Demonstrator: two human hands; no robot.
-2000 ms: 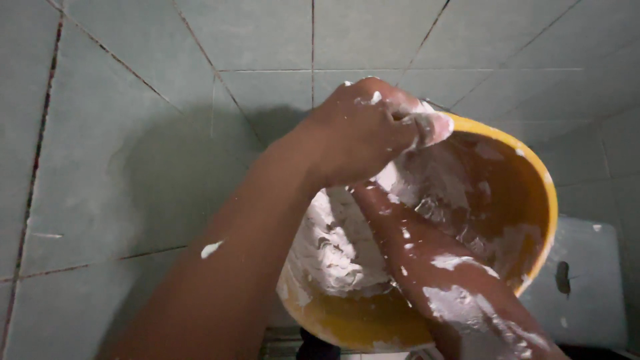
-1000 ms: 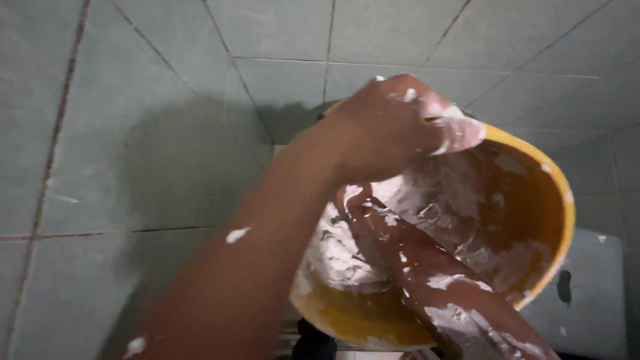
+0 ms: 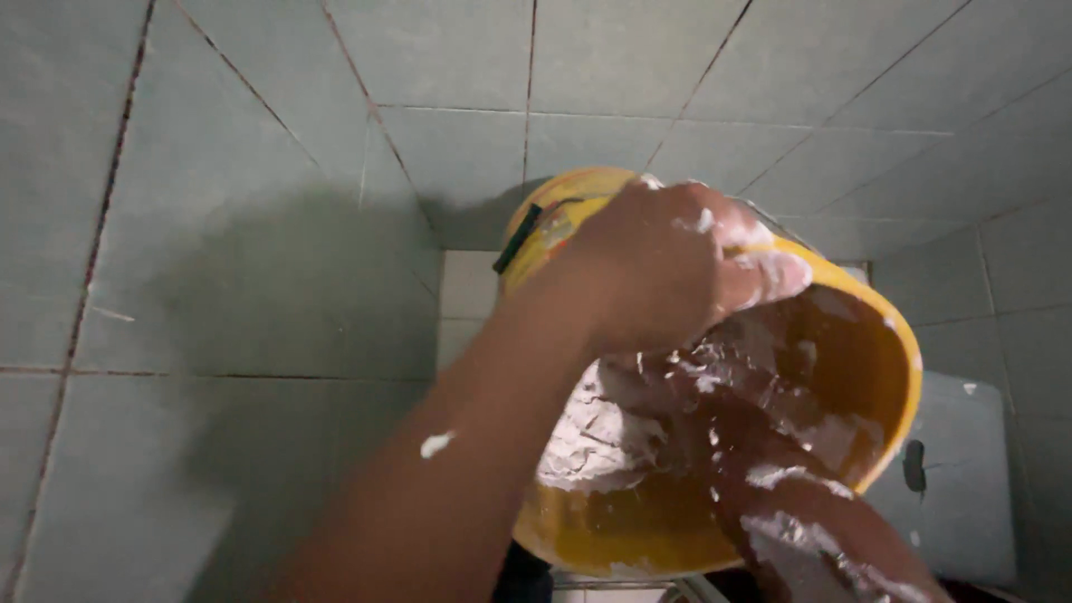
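A yellow plastic bucket (image 3: 909,352) is tipped with its mouth toward me. Thick white paste (image 3: 599,435) lies inside it, and smears coat the inner wall. My left hand (image 3: 703,251) grips the upper rim, thumb on the inner side, with paste on the fingers. My right forearm, streaked with white, reaches into the bucket; my right hand (image 3: 662,381) is deep inside beside the paste, dim and partly hidden behind my left wrist, so its fingers cannot be made out. A dark green handle grip (image 3: 519,239) shows on the bucket's outer side.
Grey-green tiled walls (image 3: 251,293) stand close on the left and behind the bucket. A pale grey plastic stool or box (image 3: 963,477) with a dark slot is at the right. White floor tiles (image 3: 469,285) show beside the bucket, and a dark shape is below it.
The bucket has tilted so that more of its outer side and the green grip show. My left hand stays on the rim. My right hand has shifted within the bucket.
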